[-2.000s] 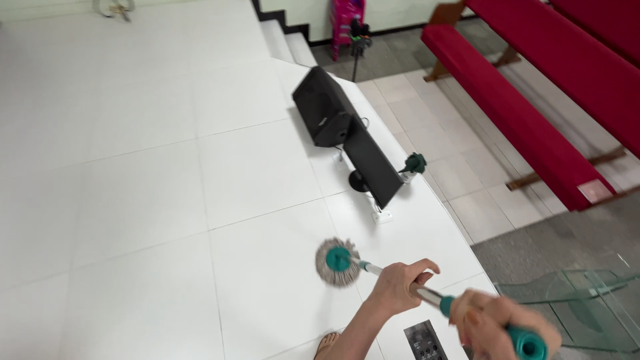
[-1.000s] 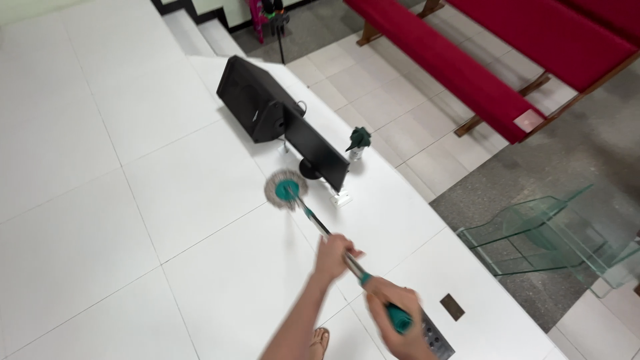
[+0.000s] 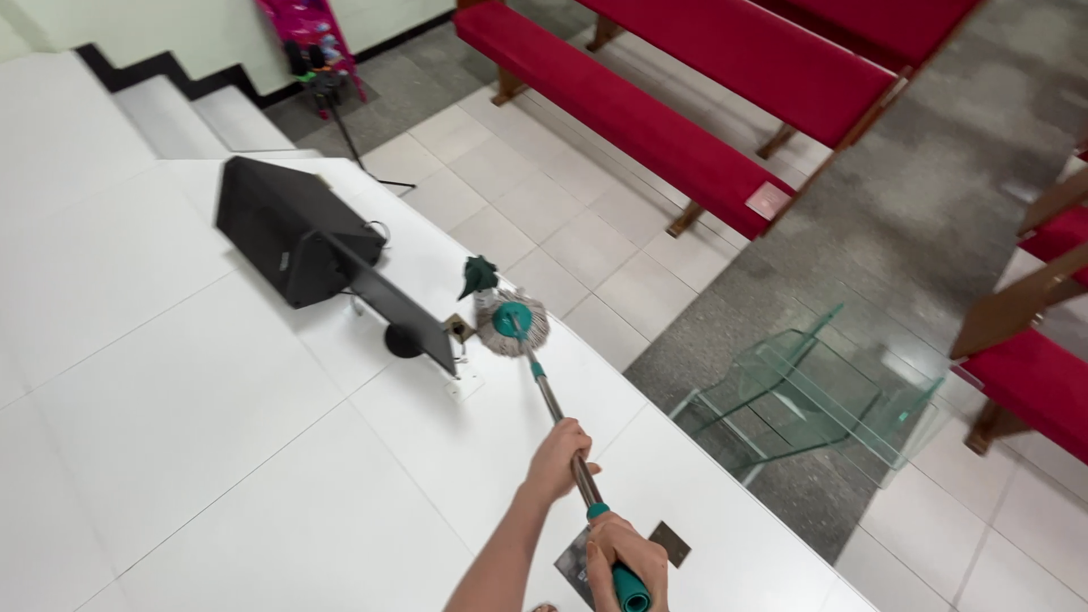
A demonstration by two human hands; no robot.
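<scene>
A round string mop (image 3: 512,321) with a teal hub and a metal pole lies against the white tiled platform near its edge. My left hand (image 3: 559,459) is closed around the middle of the pole. Lower down, at the teal grip, my right hand (image 3: 627,561) holds the pole's end. The mop head touches or nearly touches a small clear container with a dark green cloth-like thing (image 3: 478,276) on top. Just left of the mop head stand a thin black monitor (image 3: 395,297) and a black floor speaker (image 3: 289,229). Part of a foot shows at the bottom edge.
The platform edge (image 3: 646,398) drops to a tiled floor with red-cushioned benches (image 3: 629,127) and a glass lectern (image 3: 790,391). White steps (image 3: 170,115) and a microphone stand (image 3: 344,127) are at upper left. Metal floor plates (image 3: 670,544) lie beside my right hand.
The mop head has moved from the platform's open side of the monitor, around its near end, to the platform edge beside the green-topped container. Both hands keep hold of the pole. The view has shifted right.
</scene>
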